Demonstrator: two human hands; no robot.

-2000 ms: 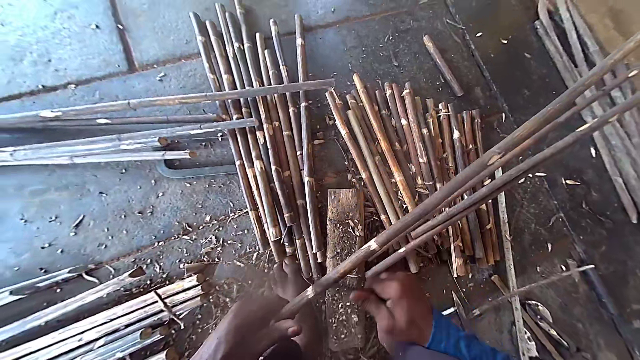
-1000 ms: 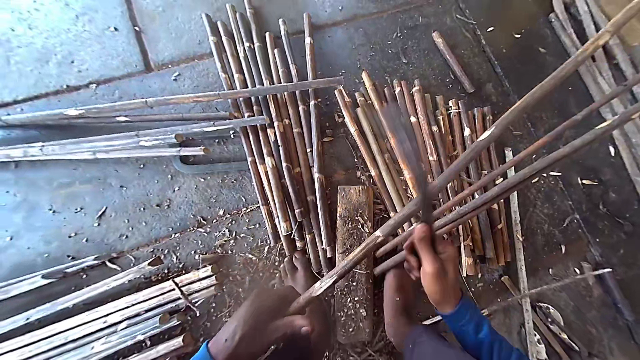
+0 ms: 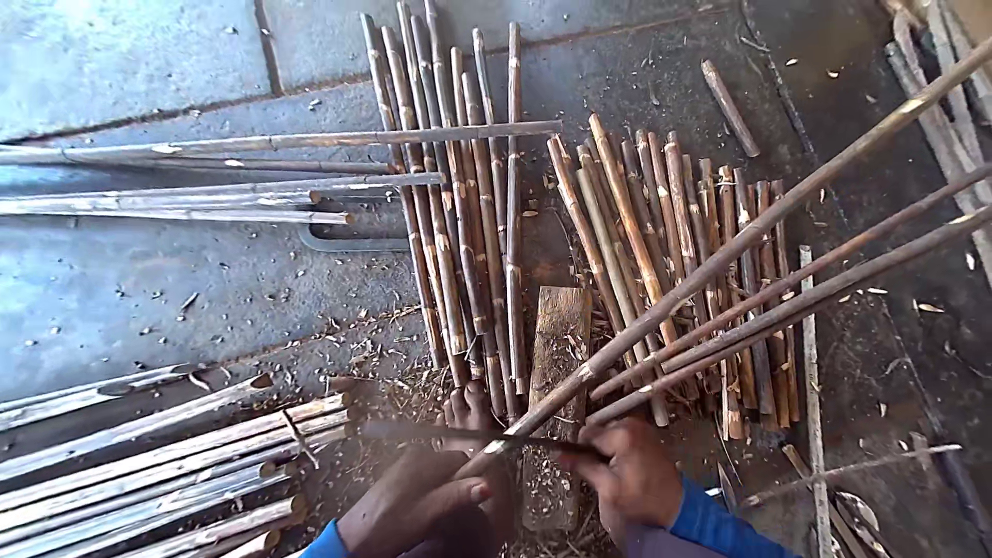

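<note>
My left hand (image 3: 422, 496) grips the lower end of a long cane pole (image 3: 666, 306) that slants up to the right across a wooden block (image 3: 559, 333). My right hand (image 3: 628, 473) is closed around the handle of a long dark blade (image 3: 465, 435), blurred, which lies across the pole near my left hand. More cane poles (image 3: 775, 314) slant to the right from just above my right hand. Cut cane pieces lie beyond the block in a shorter bundle (image 3: 620, 205) and a longer bundle (image 3: 514, 194). A bare foot (image 3: 469, 407) is beside the block.
Split or trimmed canes (image 3: 155, 465) are stacked at lower left, and long poles (image 3: 232, 145) reach in from the left over a metal loop (image 3: 353, 244). A loose cane piece (image 3: 730, 108) lies at upper right. Shavings litter the stone floor (image 3: 186, 294).
My right hand has come down from its raised position with the blade, which now lies across the pole instead of upright. My left hand still holds the pole.
</note>
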